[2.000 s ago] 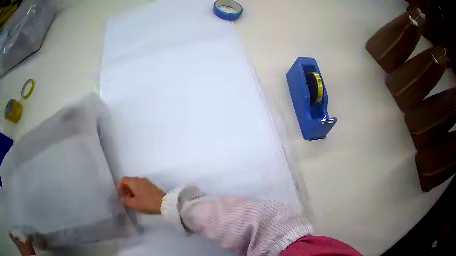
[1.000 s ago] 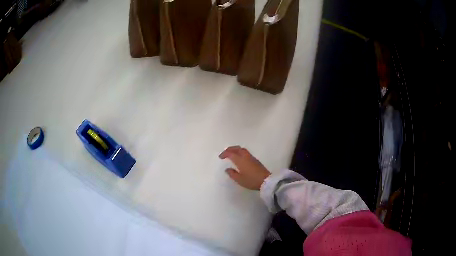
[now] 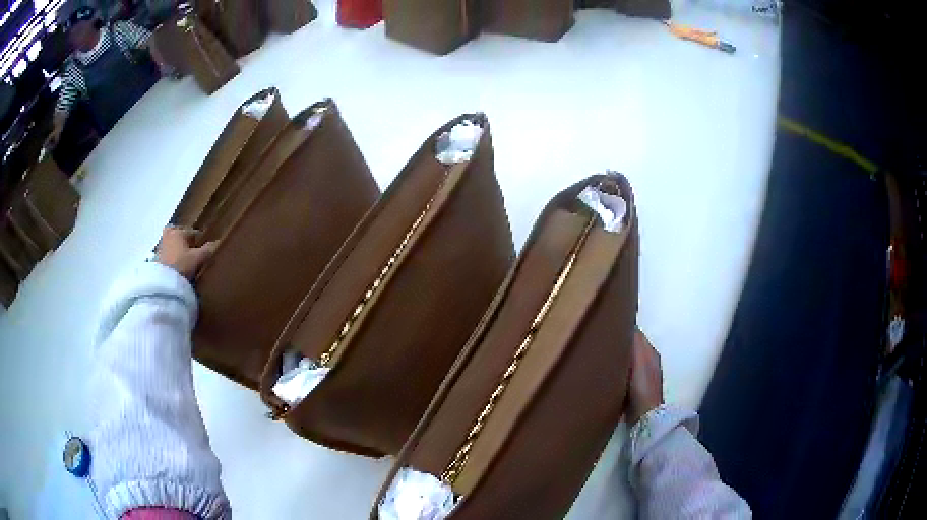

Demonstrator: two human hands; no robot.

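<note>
Several brown handbags stand in a row on the white table, with white tissue at their top corners. The nearest handbag (image 3: pixel 569 406) and the one beside it (image 3: pixel 427 305) show gold zipper lines along their openings. My left hand (image 3: pixel 183 250) has its fingers on the near upper end of a handbag (image 3: pixel 295 244) at the left of the row. My right hand (image 3: pixel 643 376) is at the outer right side of the nearest handbag, its fingers partly hidden by the bag, so its grip is unclear.
More brown bags (image 3: pixel 432 20) stand at the far edge and others (image 3: pixel 46 208) at the left. An orange-handled blow gun (image 3: pixel 699 38) lies far right. A blue tape roll (image 3: pixel 76 456) is lower left. A person (image 3: pixel 102 76) stands upper left. Dark floor lies right.
The view has moved from the white sheets and blue dispenser to the row of handbags. My left hand is back in view at the bags, and my right hand is now beside the nearest one.
</note>
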